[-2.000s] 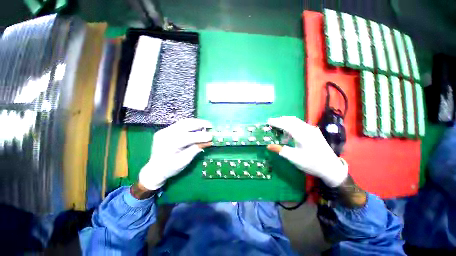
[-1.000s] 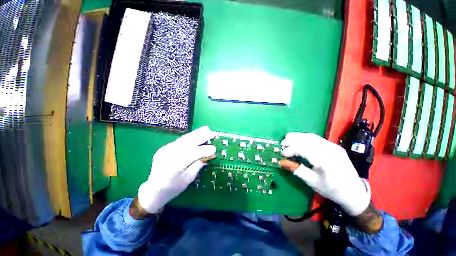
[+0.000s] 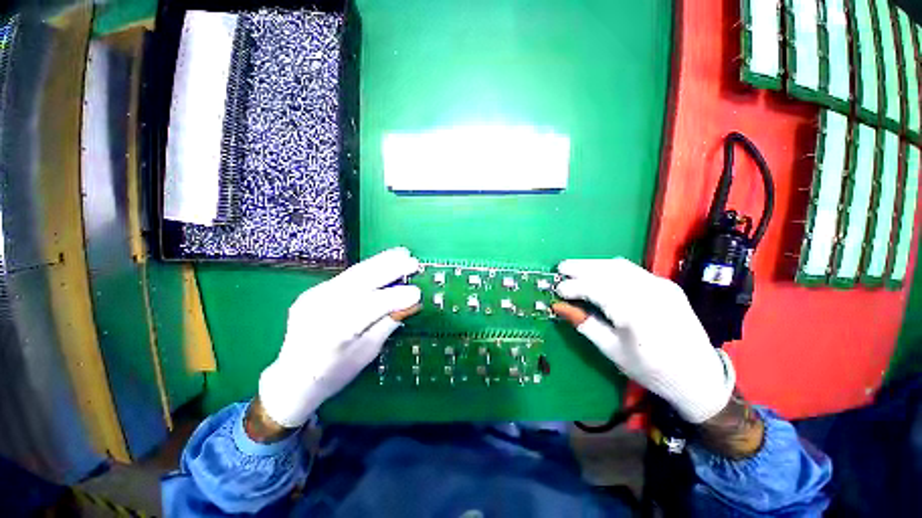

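A green circuit board point(image 3: 490, 291) with small silver parts in two rows is held level between my two hands. My left hand point(image 3: 339, 329), in a white glove with a bare fingertip, grips its left end. My right hand point(image 3: 647, 329), gloved the same way, grips its right end. A second green board point(image 3: 465, 362) lies on the green mat just nearer to me, with a comb-like row of pins along its far edge. A white strip point(image 3: 475, 162) lies on the mat beyond the held board.
A black tray point(image 3: 352, 132) of tiny screws point(image 3: 293, 121) stands at the left, with a white strip point(image 3: 197, 116) on them. A black electric screwdriver point(image 3: 716, 273) lies on the red mat point(image 3: 784, 374), near rows of boards point(image 3: 829, 192). Tan edging point(image 3: 96, 334) and silvery sheets are far left.
The camera view has moved closer and tilted down, shifting the scene in the picture. Both hands still hold the board's ends above the second board.
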